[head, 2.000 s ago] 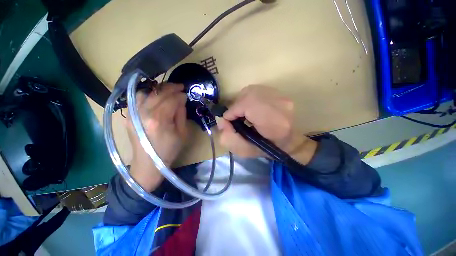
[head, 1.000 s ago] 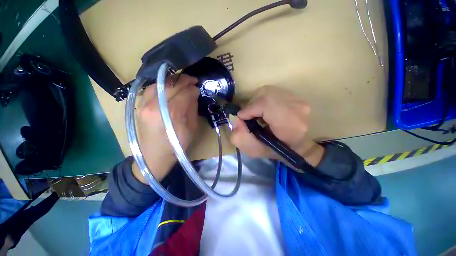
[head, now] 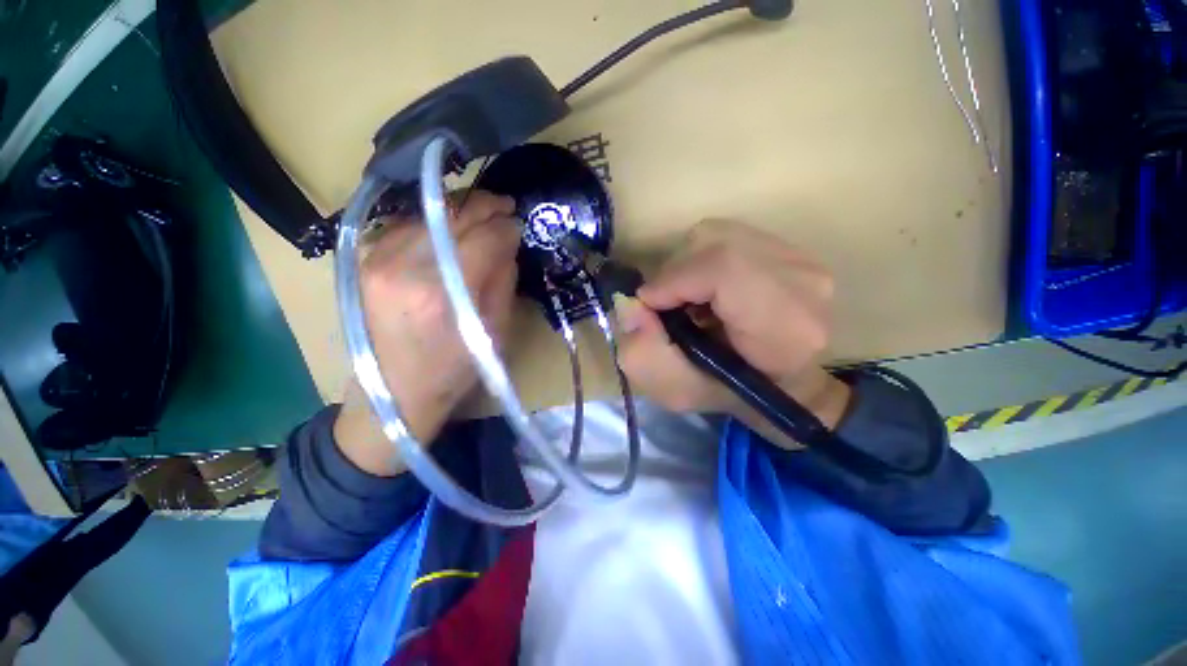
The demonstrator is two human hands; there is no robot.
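My right hand (head: 729, 312) grips a black soldering iron (head: 736, 371), its tip end at the lower part of a round glossy black ear cup (head: 566, 195). My left hand (head: 436, 299) is closed around the left edge of this ear cup; its fingertips are partly hidden. Two clear-silver arcs (head: 378, 390) loop from the headset over my left hand and back to the ear cup. The other ear cup (head: 488, 111) stands above, with a thin boom microphone (head: 651, 46) pointing up and right. A black headband strap (head: 234, 143) curves at the left.
A tan cardboard mat (head: 833, 169) lies under the work, with thin solder wire (head: 963, 85) on it. A blue tray (head: 1035, 247) holds dark objects at the right. Black cables (head: 111, 312) lie on the green bench at the left. A person's dark sleeve (head: 78, 566) shows at the lower left.
Over the two seconds, the headset and both hands have shifted right in view. The iron's tip end has moved slightly right since one second ago, and the arcs have swung a little right.
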